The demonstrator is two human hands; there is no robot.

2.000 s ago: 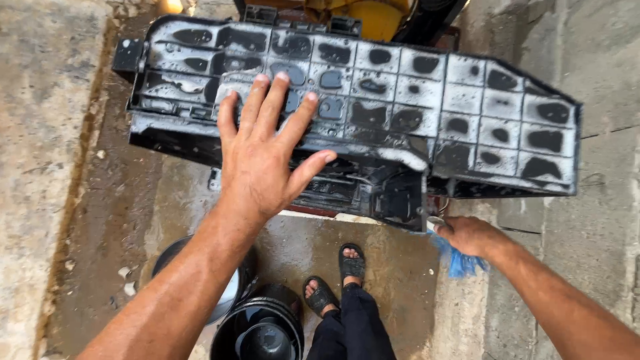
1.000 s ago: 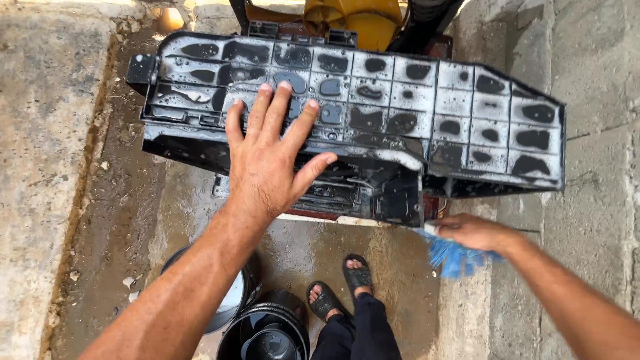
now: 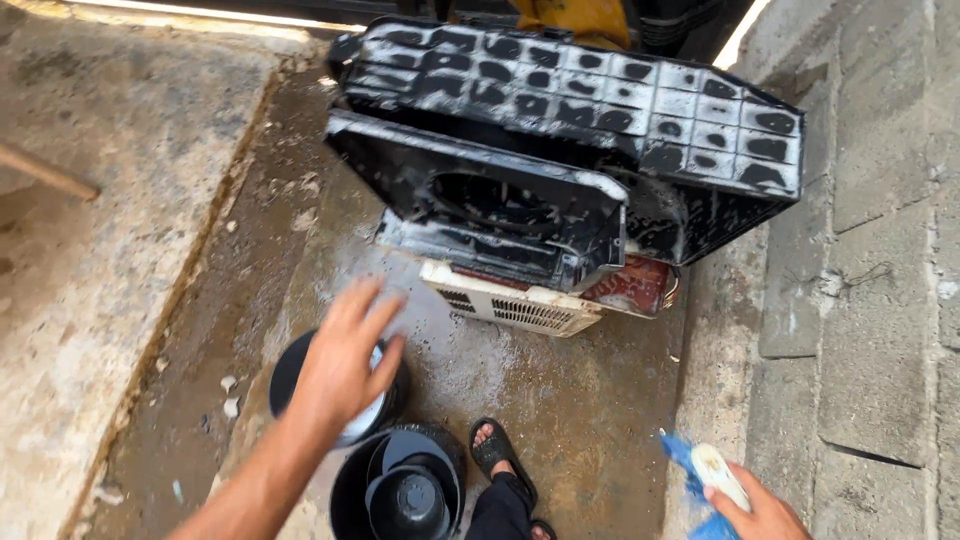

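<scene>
My left hand (image 3: 352, 360) hangs in the air over a black bucket, its fingers apart and slightly blurred. My right hand (image 3: 757, 510), at the bottom right, grips a scrub brush (image 3: 720, 472) with a white back and blue bristles. Ahead of both hands stands a large black ribbed plastic housing (image 3: 555, 90), wet and streaked with suds, and neither hand touches it. Against its near side leans a black plastic panel (image 3: 480, 187) with a round opening. Lower down is a cream slatted grille (image 3: 525, 307), beside a reddish-brown part (image 3: 630, 285).
One black bucket (image 3: 289, 375) holds whitish liquid. Another bucket (image 3: 341, 487) nearer my feet contains a smaller black vessel (image 3: 409, 502). A concrete block wall (image 3: 885, 300) runs along the right. At left are a raised concrete slab (image 3: 112, 262) and a wooden stick (image 3: 49, 172). Yellow material (image 3: 574, 19) lies behind the housing.
My left hand has come off the ribbed housing and moved down over the buckets. My right hand has drawn the brush back, away from the housing's near side. The view has shifted.
</scene>
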